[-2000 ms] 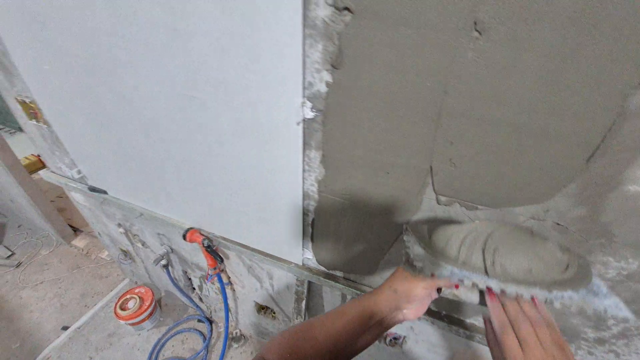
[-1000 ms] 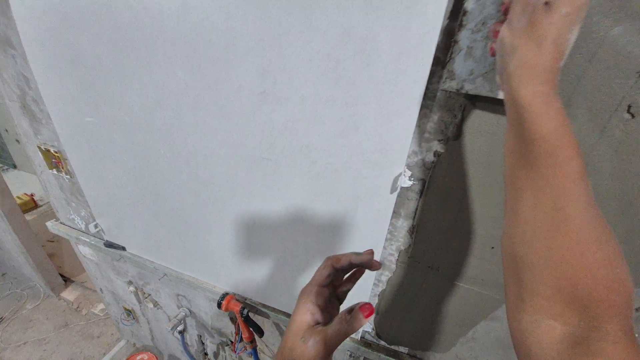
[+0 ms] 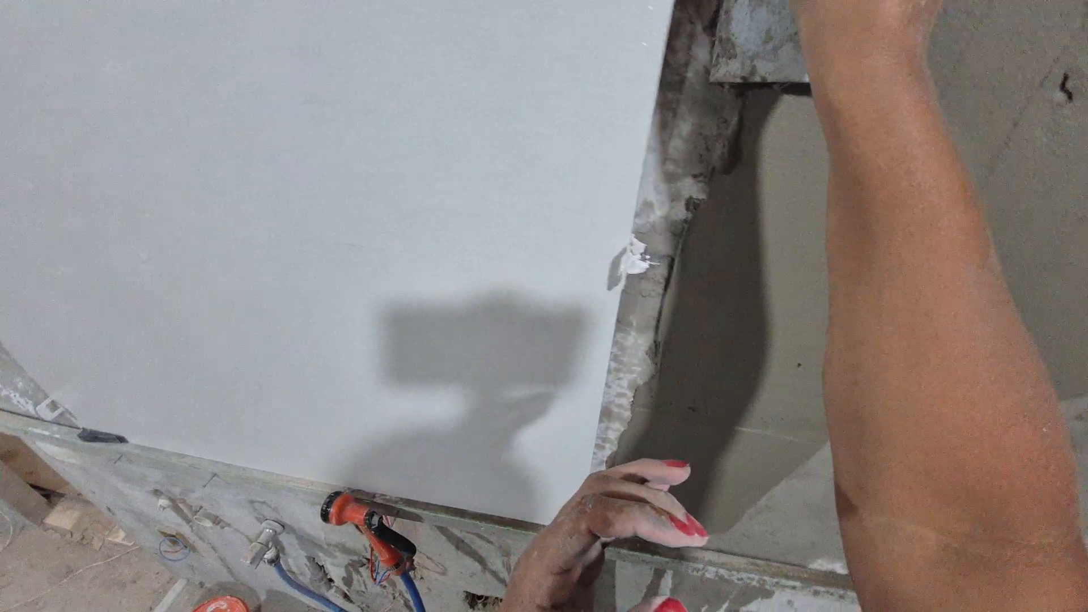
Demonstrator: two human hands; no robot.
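My left hand (image 3: 595, 531) is at the bottom centre, empty, its fingers loosely bent and apart, near the lower right corner of a large pale tile panel (image 3: 323, 212). At the top right, my right hand (image 3: 867, 21) is partly cut off by the frame edge, at a metal trowel (image 3: 759, 42) whose blade lies against the wall; its handle is out of view. Grey mortar (image 3: 790, 280) coats the wall under and around my right forearm. Between panel and mortar runs a rough strip of uncoated wall (image 3: 629, 357), with a white dab (image 3: 636, 257) at the panel's edge.
Below the panel runs a narrow ledge (image 3: 476, 517). An orange and black spray nozzle (image 3: 370, 531) with a blue hose (image 3: 411, 591) hangs there beside a metal valve (image 3: 265, 542). An orange-rimmed bucket (image 3: 221, 604) shows at the bottom edge, and debris (image 3: 81, 517) lies at the left.
Two seconds ago both hands were low at the right, by the mortar-laden trowel. My right hand has risen up the wall with the trowel; my left hand has come off it.
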